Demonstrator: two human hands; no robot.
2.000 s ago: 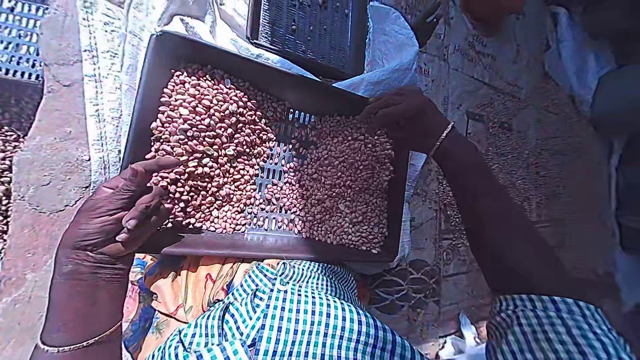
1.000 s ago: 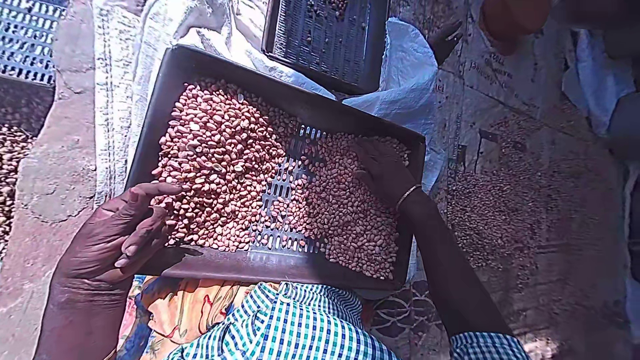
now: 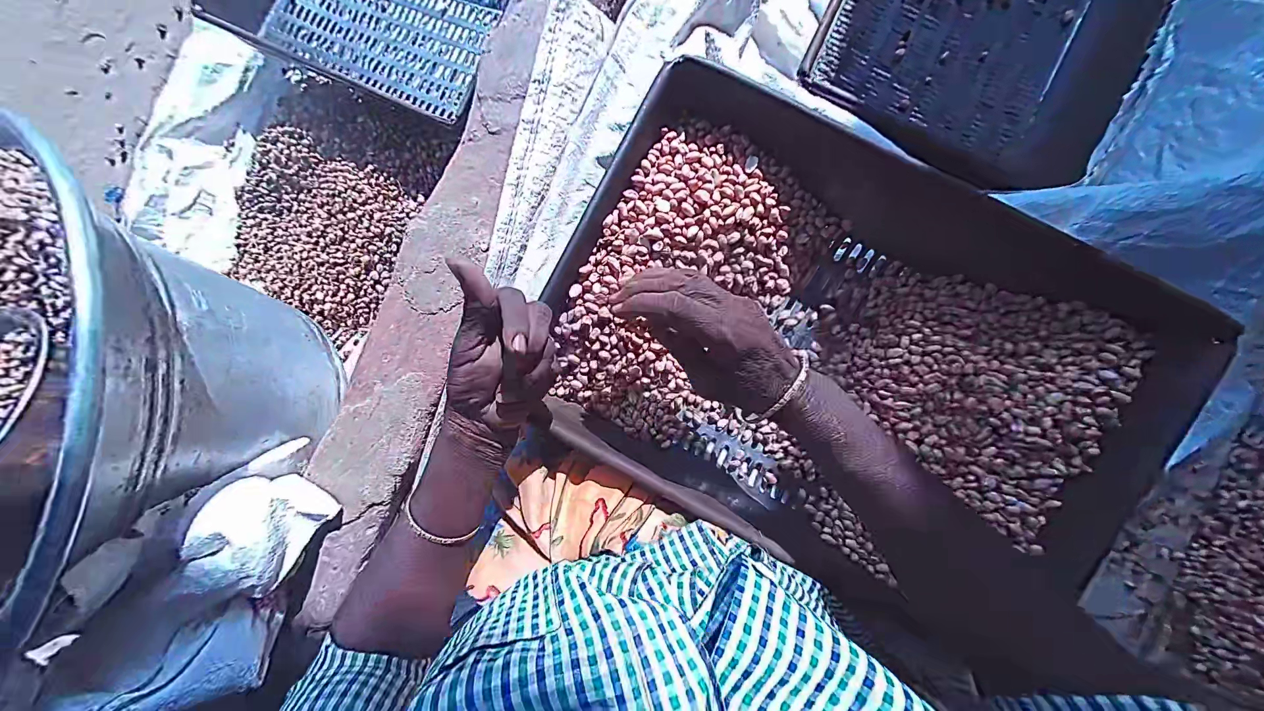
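Observation:
A dark slotted plastic tray lies tilted across my lap. It holds a left pile of pinkish nuts or beans and a right pile of smaller-looking ones, with a strip of slotted bottom between them. Over the left pile reaches my right hand, fingers bent and close together; whether they pinch anything cannot be seen. My left hand is raised at the tray's left edge, thumb up and the other fingers curled inward. Whether something small lies inside those fingers is hidden.
A metal bucket with more nuts or beans stands at the left. Behind it are a slotted crate and a heap on white sheeting. A stone ledge runs beside the tray. Another dark tray lies beyond.
My right hand has moved from the right pile to the left pile. My left hand has drawn back from the pile with its thumb raised. The view has swung left, bringing in the bucket.

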